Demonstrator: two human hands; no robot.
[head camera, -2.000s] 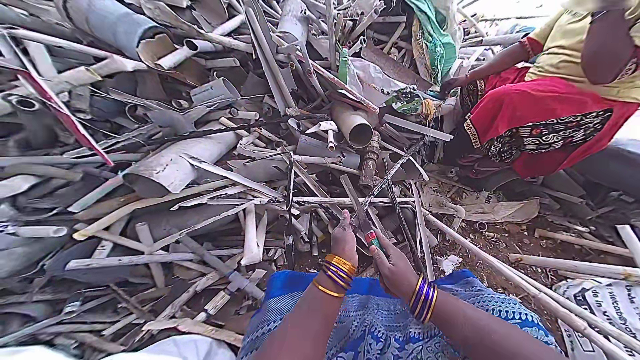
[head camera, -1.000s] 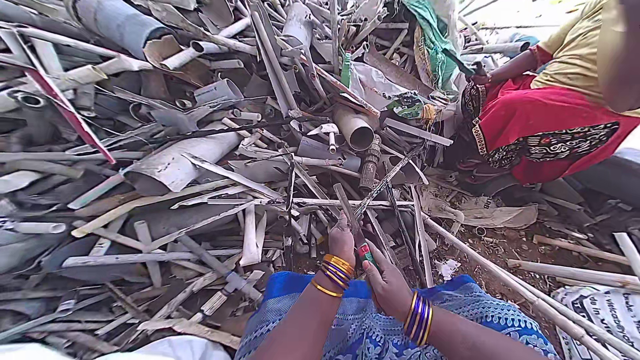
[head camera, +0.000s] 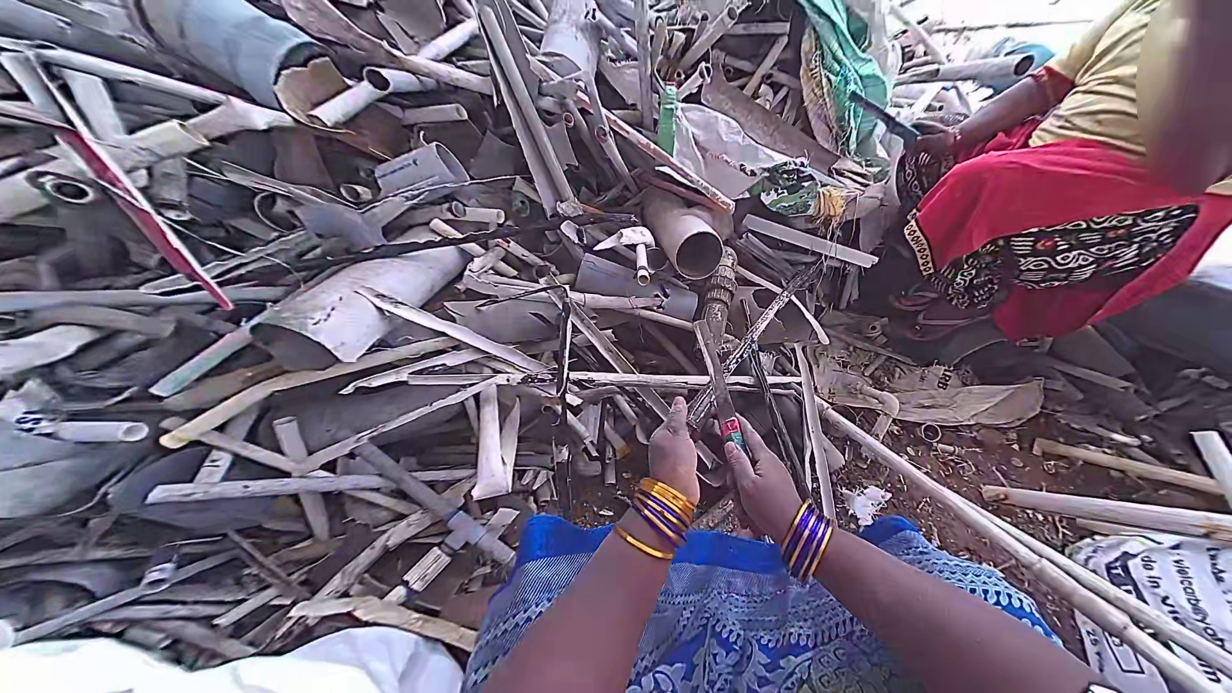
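Observation:
My right hand (head camera: 766, 483) is closed around the red and green handle (head camera: 735, 435) of a hand tool with a long, narrow, worn blade (head camera: 711, 361). The blade points away from me, towards a ribbed pipe fitting (head camera: 719, 289). Close by on the left, my left hand (head camera: 675, 450) has its thumb side up beside a dark, rough strip (head camera: 760, 332) that slants away; whether it grips the strip cannot be made out. Both wrists wear bangles. Broken pipe pieces and a long split strip (head camera: 626, 378) lie just beyond my fingers.
Cut and split pipes, including a wide grey one (head camera: 361, 303) and an open-ended one (head camera: 685, 236), pile up ahead and left. Long thin pipes (head camera: 962, 515) slant along my right side. A seated person (head camera: 1059, 221) at the upper right holds a dark blade. A printed sack (head camera: 1155, 587) lies lower right.
My right hand and the tool have moved a little forward and right since one second ago. The other person's hand has come up from its lower place two seconds ago.

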